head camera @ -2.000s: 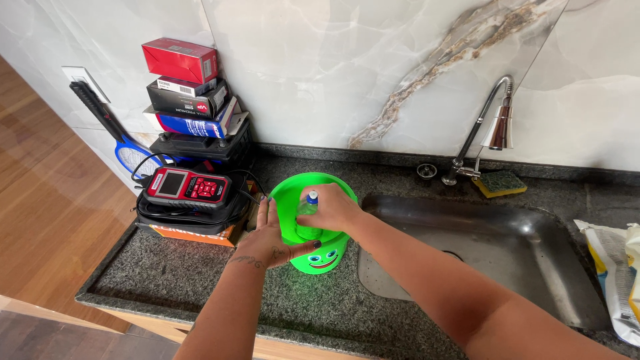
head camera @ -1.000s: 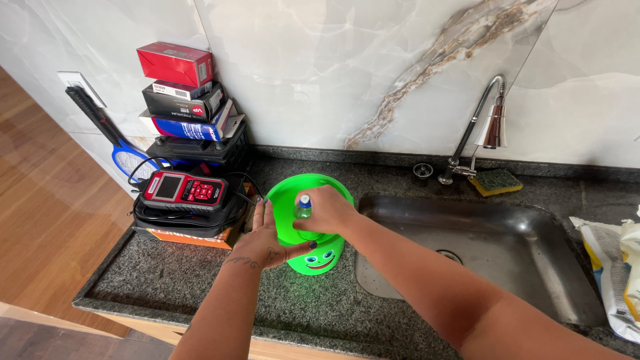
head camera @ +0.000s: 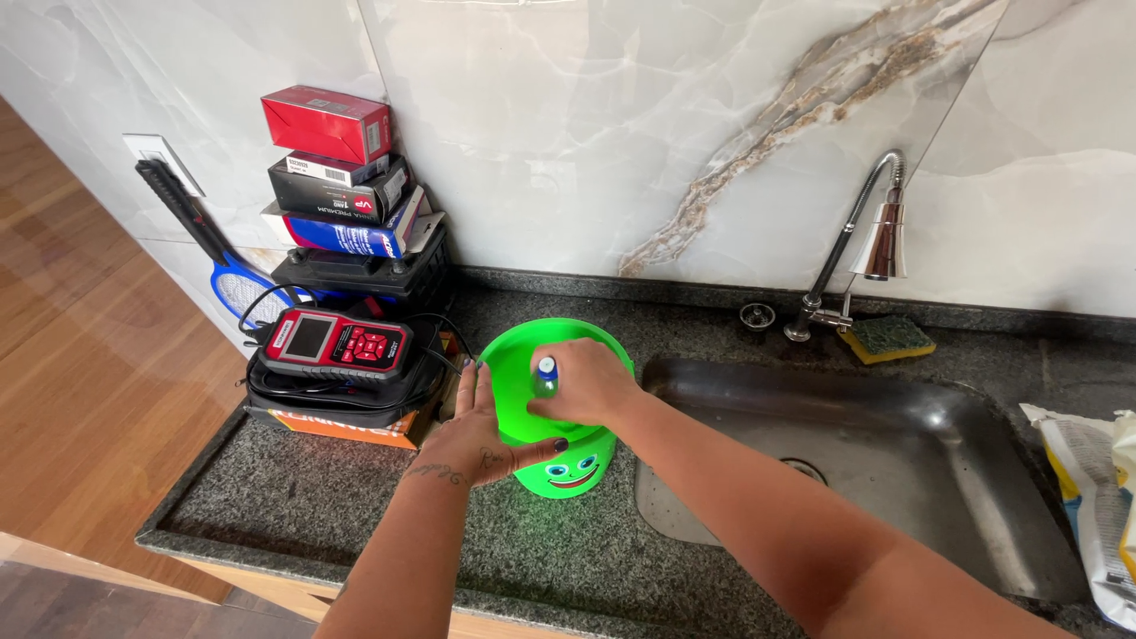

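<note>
A bright green plastic bucket with a smiling face on its front stands on the granite counter, left of the sink. Inside its mouth, my right hand is closed around a clear bottle with a blue and white cap; the bottle's lower part is hidden. My left hand rests against the bucket's left front rim, fingers spread and thumb across the front, gripping nothing.
A stainless steel sink lies right of the bucket, with a faucet, a sponge and plastic packages around it. At left are a red diagnostic tester, stacked boxes, a car battery and an electric swatter.
</note>
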